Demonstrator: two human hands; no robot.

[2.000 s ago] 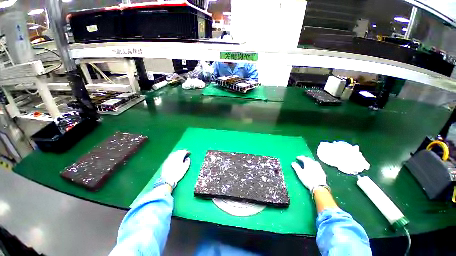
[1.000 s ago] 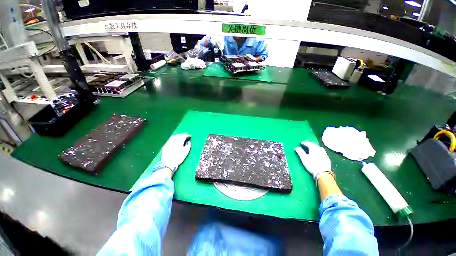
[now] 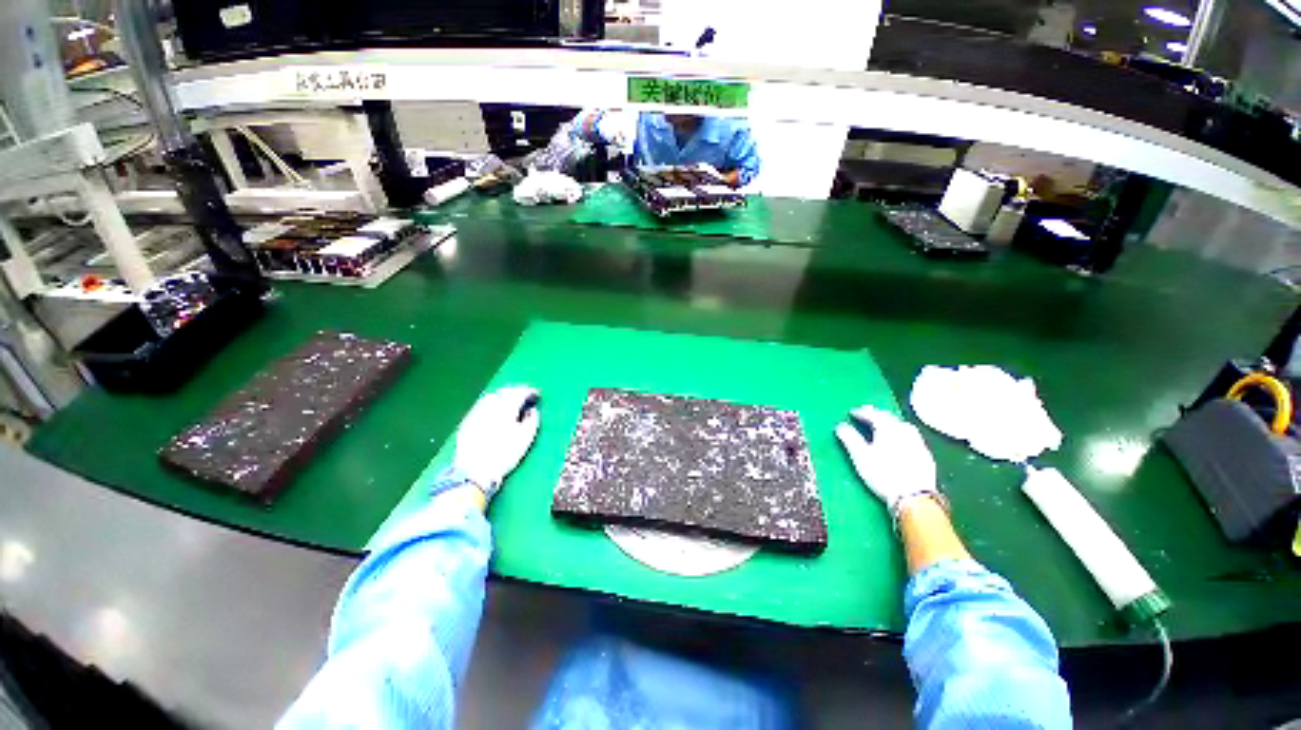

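A dark brown foam block with white specks lies flat on the bright green mat. A pale round disc shows under its front edge. My left hand, in a white glove, rests on the mat to the left of the block. My right hand, also gloved, rests at the mat's right side. Both hands are apart from the block and hold nothing; their fingers are slightly bent.
A second foam block and a black parts box are left. A crumpled white cloth, a white stick tool with cable and a grey box are right. Across the bench a person handles a board below the shelf.
The view has tilted down compared with the oldest frame, so the bench sits higher. At the left back, a board on its carrier has moved right along the line. My hands and the block have stayed in place.
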